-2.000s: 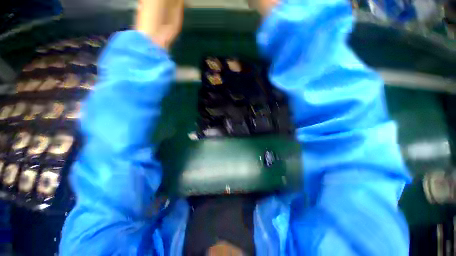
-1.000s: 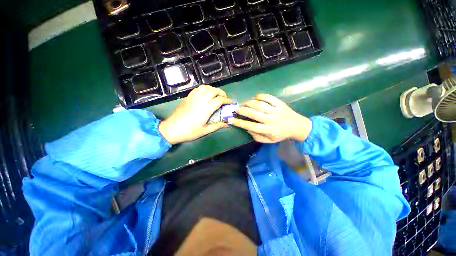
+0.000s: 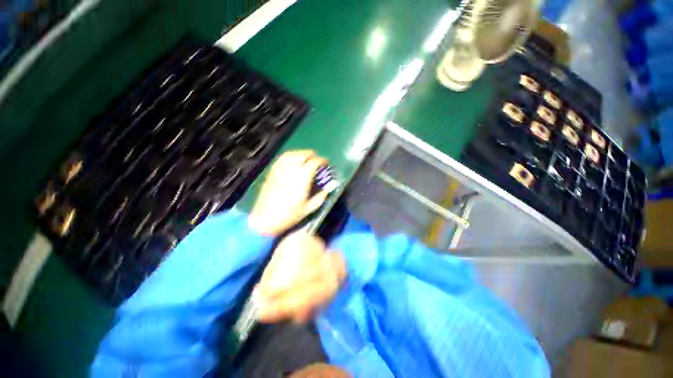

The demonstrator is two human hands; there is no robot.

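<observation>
My left hand (image 3: pixel 289 188) holds a watch head (image 3: pixel 322 178) in its fingertips over the front edge of the green bench. The watch head's dark face shows small pale marks, blurred. My right hand (image 3: pixel 300 277) is below and nearer my body, curled and blurred; whether it holds anything cannot be told. A blister tray (image 3: pixel 177 148) lies tilted across the bench to the left, with several gold-backed units at its far left corner. The other pockets are dark.
A cream fan (image 3: pixel 493 33) stands at the bench's far edge. A side tray (image 3: pixel 568 159) with several gold-backed units is at the right. A metal frame (image 3: pixel 487 181) with an opening lies between. Cardboard boxes (image 3: pixel 627 328) are at the lower right.
The view has turned towards the right, bringing in more of the side tray and frame. My right hand has moved away from the watch head, down towards my body; my left hand keeps hold of it.
</observation>
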